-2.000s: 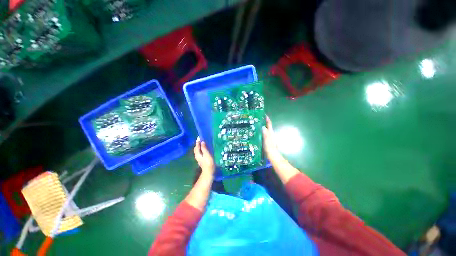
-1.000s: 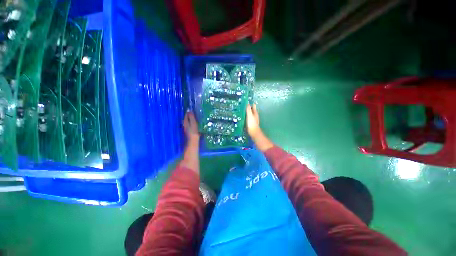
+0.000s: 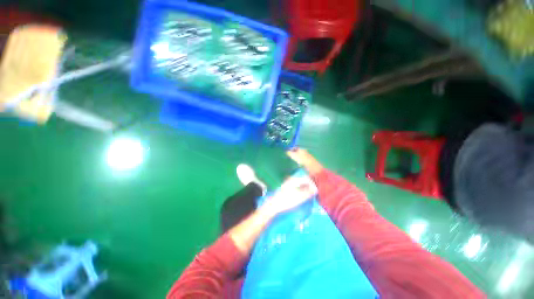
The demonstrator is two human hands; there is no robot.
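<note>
A green circuit board (image 3: 286, 117) with silver and black parts lies in a low blue tray (image 3: 305, 83) on the floor, partly hidden by a higher blue bin (image 3: 136, 73) that holds more green boards (image 3: 205, 55). My left hand (image 3: 291, 193) is blurred, in front of the blue apron, and holds no board. My right hand (image 3: 300, 156) is near the lower end of the low tray, apart from the board; its fingers are blurred.
Red stools stand behind the bins (image 3: 328, 26) and at right (image 3: 410, 163). A folding chair with a pale seat (image 3: 32, 70) is at upper left, a light blue stool (image 3: 67, 268) at lower left. A person's grey clothing (image 3: 497, 175) shows at the right edge.
Both hands have let go of the board, which now lies in the low tray. My left hand has moved back to the apron. The view has turned and risen, showing more floor at left.
</note>
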